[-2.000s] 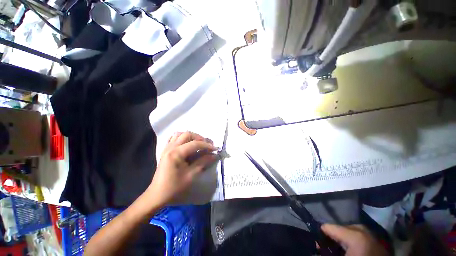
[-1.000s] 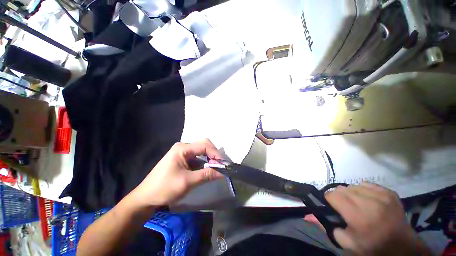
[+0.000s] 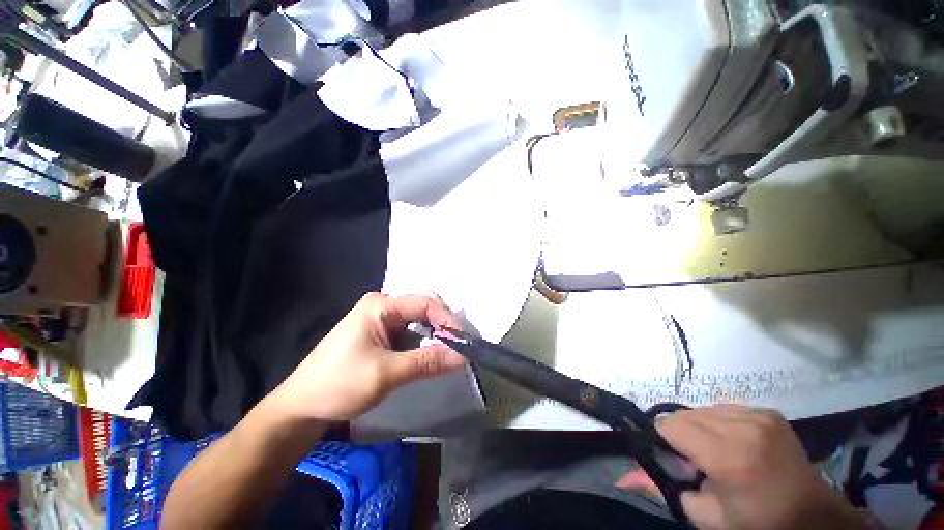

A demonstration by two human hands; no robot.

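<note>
My left hand [image 3: 388,352] pinches the edge of a white fabric piece [image 3: 424,399] between thumb and fingertips, near the table's front edge. My right hand [image 3: 725,455] holds black fabric shears [image 3: 585,395] by the handles. The blades point left and look nearly closed, with their tips at the pinched fabric beside my left fingertips. Whether the tips have cut the cloth is hidden by the fingers. The white piece joins a large black fabric panel [image 3: 279,259] draped to the left, with more white pieces [image 3: 370,93] at its top.
The off-white sewing machine head [image 3: 673,83] stands at upper right over its yellowish bed [image 3: 818,223]. A thin dark strand [image 3: 678,342] lies on the white table [image 3: 828,352]. A blue plastic basket [image 3: 383,481] is below the front edge. A small red tray [image 3: 136,271] is at left.
The shears were first apart from the left hand; their tips moved left to the pinched fabric. Since one second ago, the blades have closed somewhat and the right hand has moved slightly left and down.
</note>
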